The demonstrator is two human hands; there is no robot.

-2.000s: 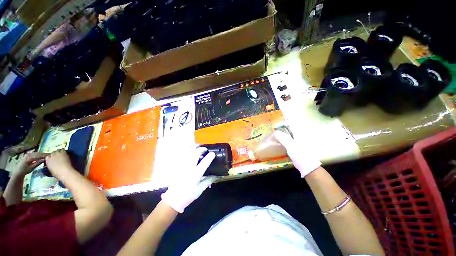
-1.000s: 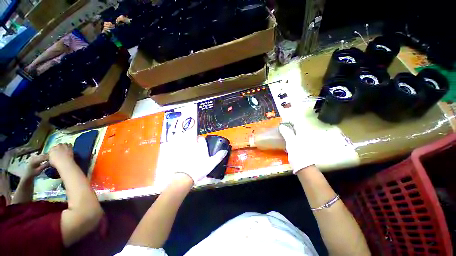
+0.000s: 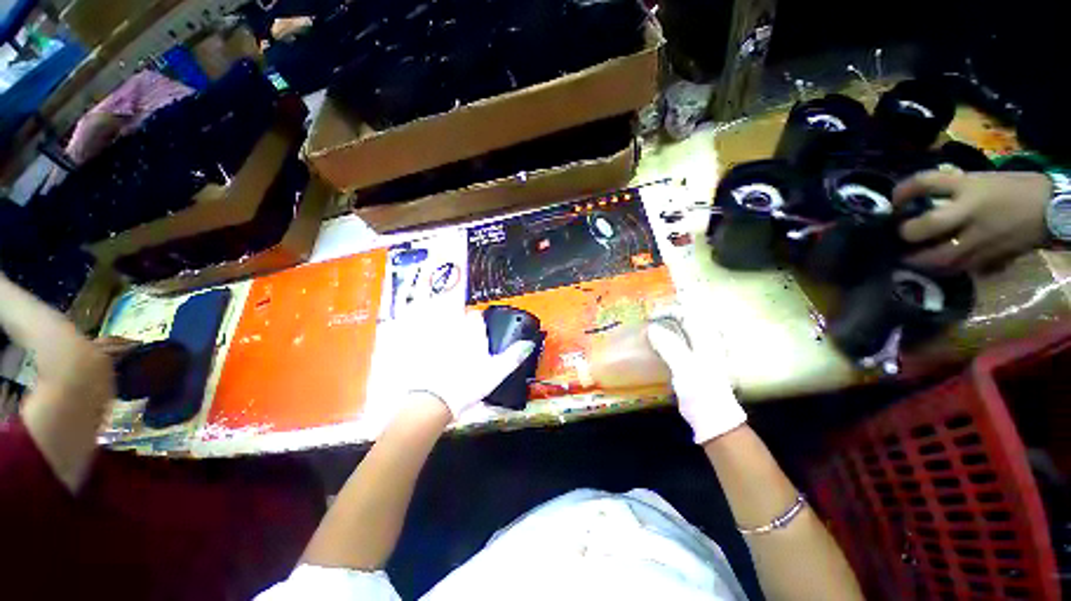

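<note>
A black speaker housing is held at the bench's front edge over the orange panel. My left hand, in a white glove, grips it from its left side. My right hand, also gloved, holds a translucent glue bottle, its narrow end pointing left toward the housing. I cannot tell whether the nozzle touches the housing. My palm hides part of the housing's left side.
Several black housings stand at right on brown cardboard, with another person's hand among them. Cardboard trays of black parts stand behind. A red crate is at lower right. A neighbour's arm is at left beside a dark pad.
Another person's hand has come in at right and the housings there have shifted left and forward. The housing in my left hand has turned from lying sideways. The neighbour's arm at left has moved.
</note>
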